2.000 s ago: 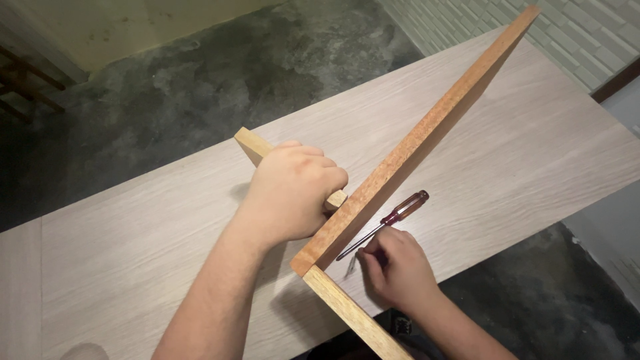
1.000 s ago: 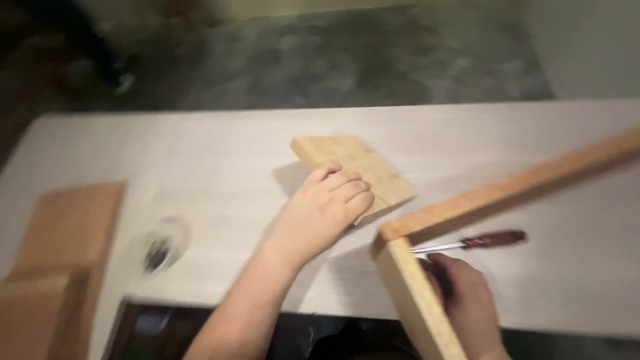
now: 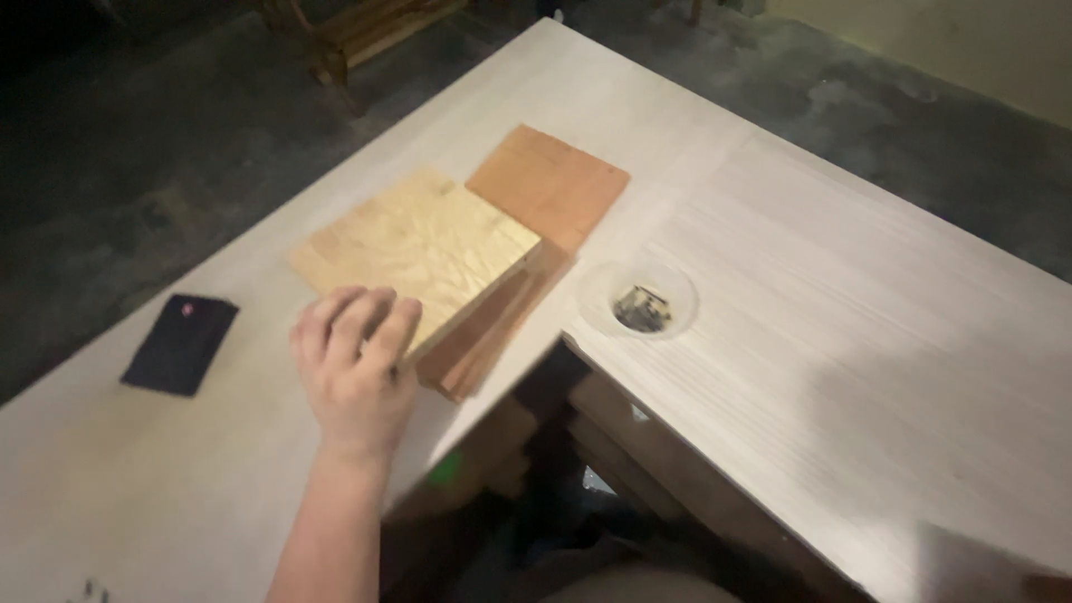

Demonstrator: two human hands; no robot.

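Observation:
My left hand (image 3: pixel 360 368) grips the near corner of a pale wooden board (image 3: pixel 427 251), with fingers over its top face. The board lies tilted across reddish-brown wooden boards (image 3: pixel 548 184) on the light wood-grain table (image 3: pixel 754 335). To the right of these boards stands a clear plastic cup (image 3: pixel 641 297) holding small dark pieces, perhaps screws. My right hand is outside the view, as are the screwdriver and the joined wooden pieces.
A dark flat rectangular object (image 3: pixel 180 343) lies on the table at the left. Small dark bits (image 3: pixel 96 590) are at the lower left. Beyond the table's far edge, a wooden piece of furniture (image 3: pixel 377 33) stands on the dark floor.
The view has swung far to the left. My left hand has carried the pale board from beside the joined wooden pieces to the reddish-brown boards. My right hand has gone out of view.

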